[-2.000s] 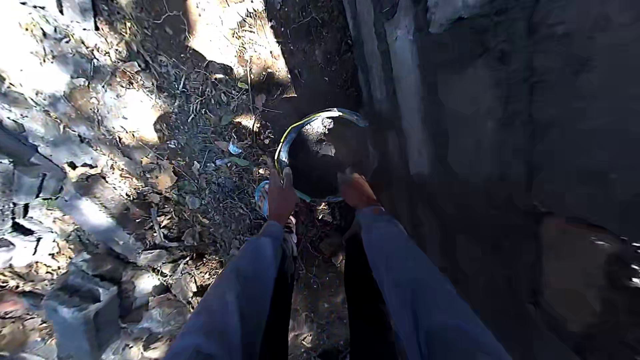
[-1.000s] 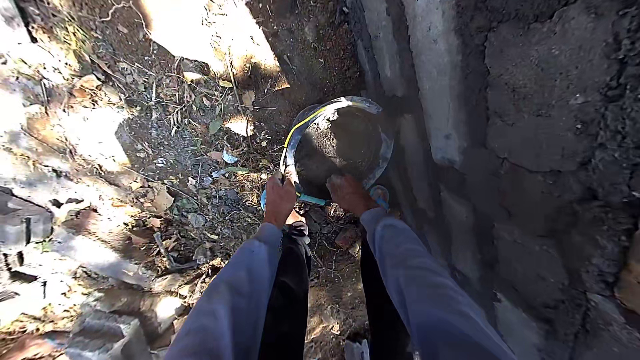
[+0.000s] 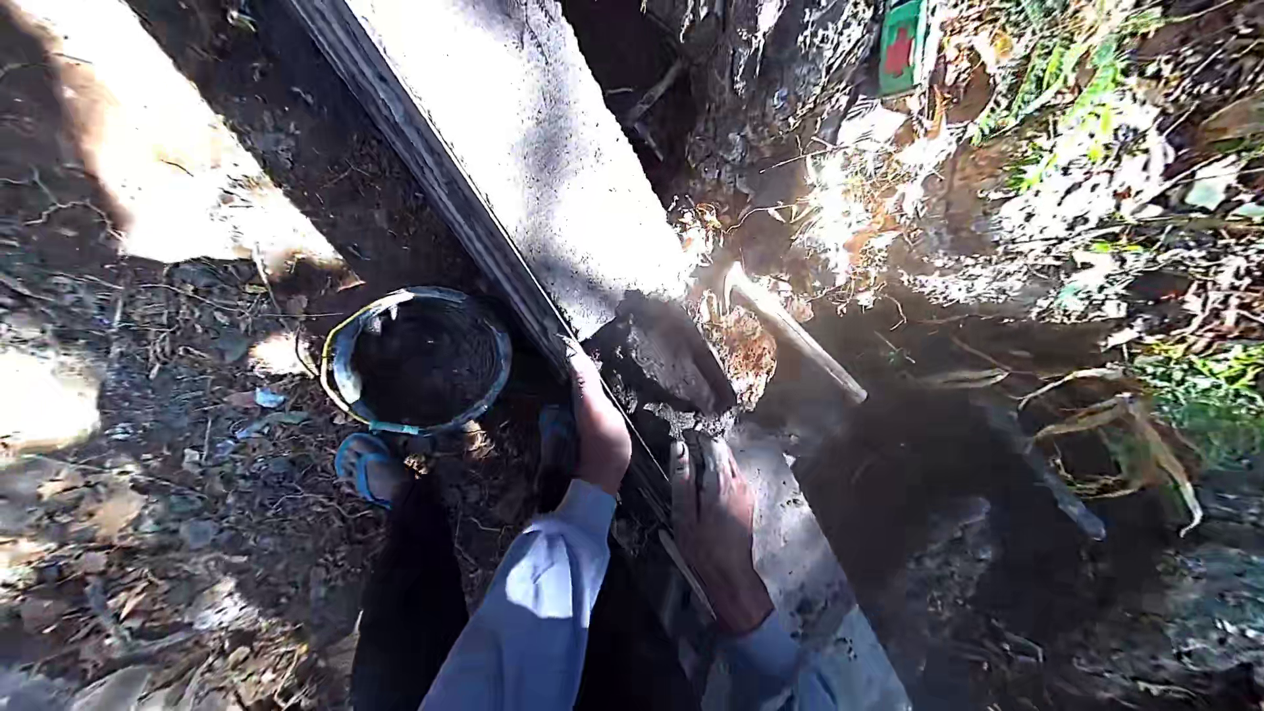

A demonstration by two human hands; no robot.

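Note:
My left hand (image 3: pixel 598 425) rests at the near edge of a low masonry wall (image 3: pixel 553 148), its fingers along the long edge strips. Close to its right, my right hand (image 3: pixel 713 523) lies on the wall top, fingertips at a patch of dark wet mortar (image 3: pixel 667 355); whether it holds anything is not clear. The round bucket (image 3: pixel 427 360) with dark contents stands on the ground left of the wall, apart from both hands. Beyond the mortar, a hammer-like tool with a pale wooden handle (image 3: pixel 800 336) lies at the wall's far side.
By the bucket is my foot in a blue flip-flop (image 3: pixel 367 469). Leaves and twigs litter the ground (image 3: pixel 128 563) at left. Across the wall are dry plant stalks (image 3: pixel 1126 425), green plants and a green and red object (image 3: pixel 901 47).
Both hands have left the bucket and are now at the wall. The bucket now stands on the ground at their left. The view has swung strongly to the right.

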